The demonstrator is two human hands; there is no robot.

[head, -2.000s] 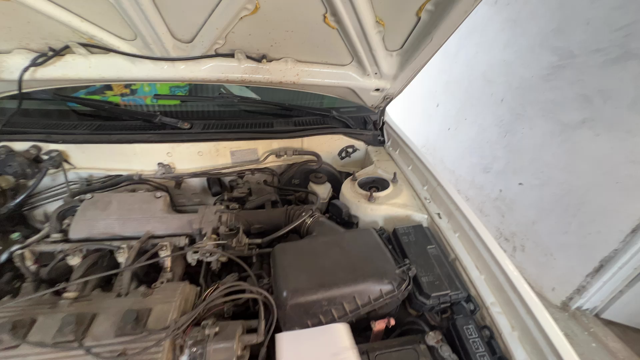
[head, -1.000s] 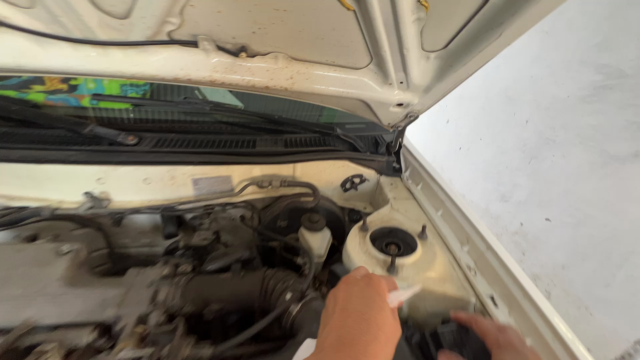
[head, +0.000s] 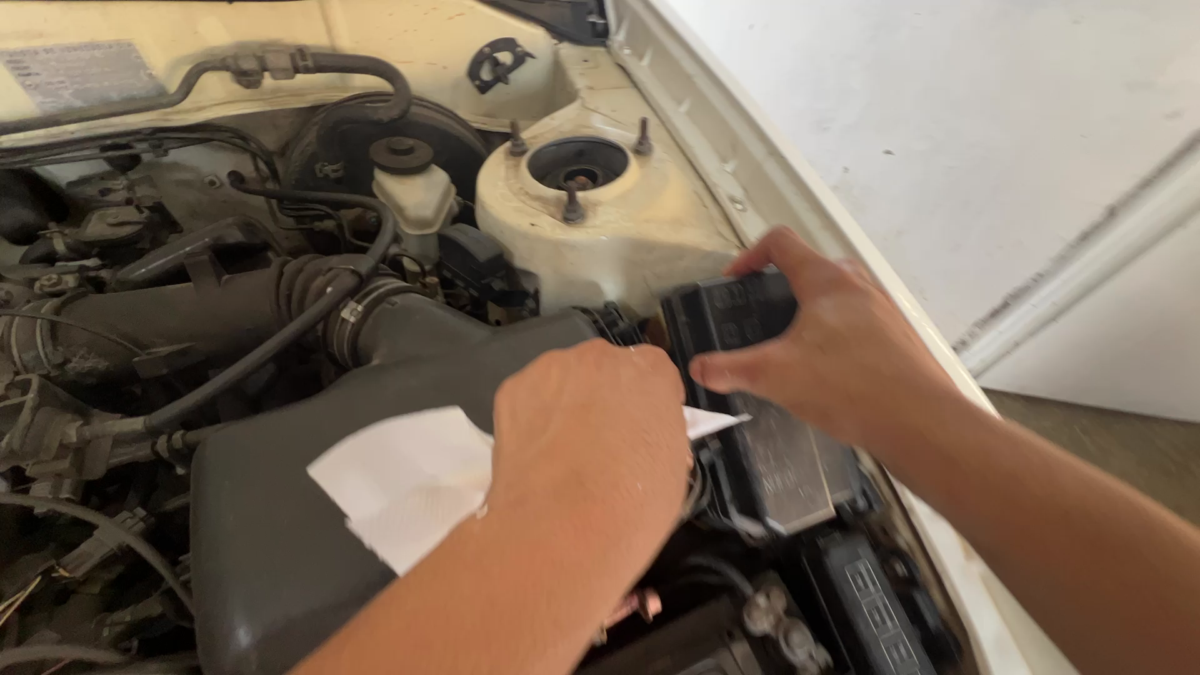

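My left hand [head: 591,422] is closed around a piece of white paper [head: 408,478], above the right edge of the black air filter housing [head: 291,497]. Parts of the paper stick out on both sides of the fist. My right hand [head: 825,337] spans the far end of the black fuse box cover [head: 797,459], its thumb on the left side and its fingers at the far edge. The cover sits between the air filter housing and the fender. Whatever lies under the left fist is hidden.
Behind the hands are the cream strut tower [head: 619,225] with upright studs and the brake fluid reservoir [head: 412,192]. A ribbed intake hose [head: 319,291] runs at left. A second black cover [head: 872,600] lies nearer, beside the fender edge [head: 750,169].
Both hands were out of view two seconds ago and then came in from below. The right hand is now on the fuse box cover. The view has moved closer to the engine bay's right side.
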